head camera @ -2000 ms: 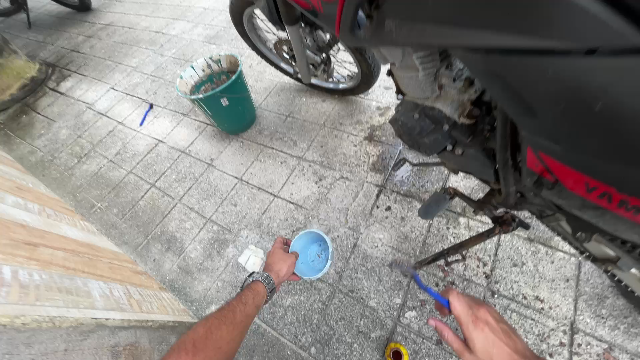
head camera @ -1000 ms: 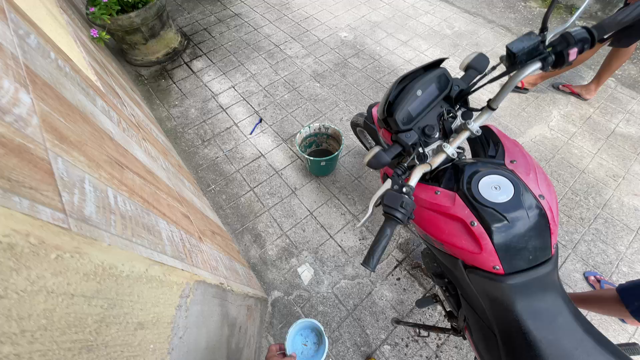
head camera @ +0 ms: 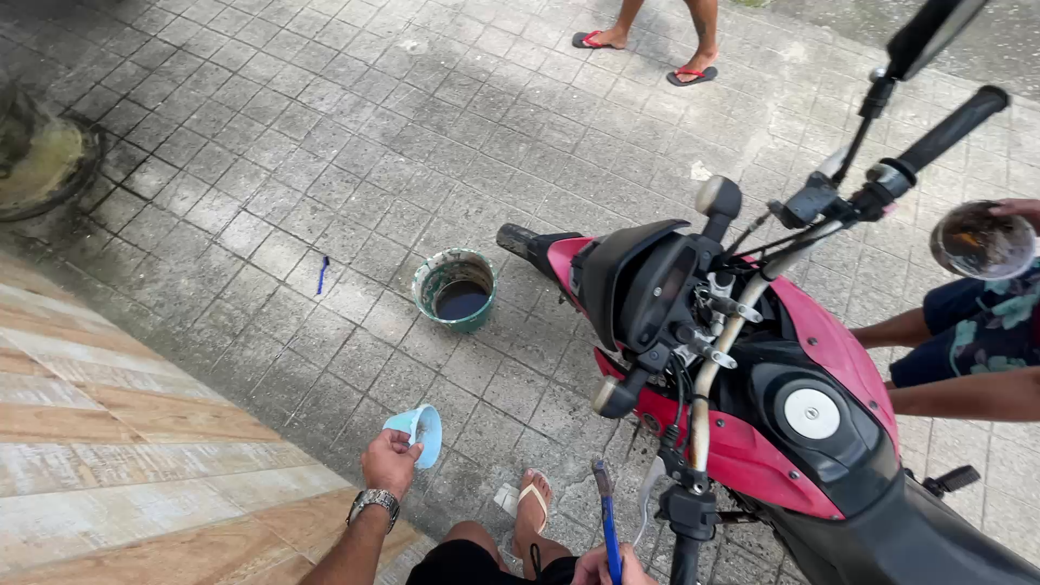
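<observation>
My left hand (head camera: pixel 390 465), with a metal watch on its wrist, grips the rim of a small light-blue plastic bowl (head camera: pixel 426 435), which is tilted on its side. At the bottom edge, my right hand (head camera: pixel 609 566) holds a brush with a blue handle (head camera: pixel 610 520), bristles pointing up. The brush is just left of the handlebar of a red and black motorcycle (head camera: pixel 751 479). Ahead of the bowl, a green plastic bucket (head camera: pixel 474 319) with dark liquid inside stands on the paving. A second blue brush (head camera: pixel 322 275) lies left of the bucket.
A tiled wall (head camera: pixel 138 455) runs along the left, with a round planter (head camera: pixel 49 162) beyond it. At the right, a person's hand (head camera: pixel 1016 210) holds a clear container (head camera: pixel 979 240) with dark contents. Another person's feet in flip-flops (head camera: pixel 691 75) are at the top.
Two seconds ago my right hand held the brush low beside the motorcycle's side stand; now it is by the handlebar. The bowl has tilted onto its side. The view has swung considerably.
</observation>
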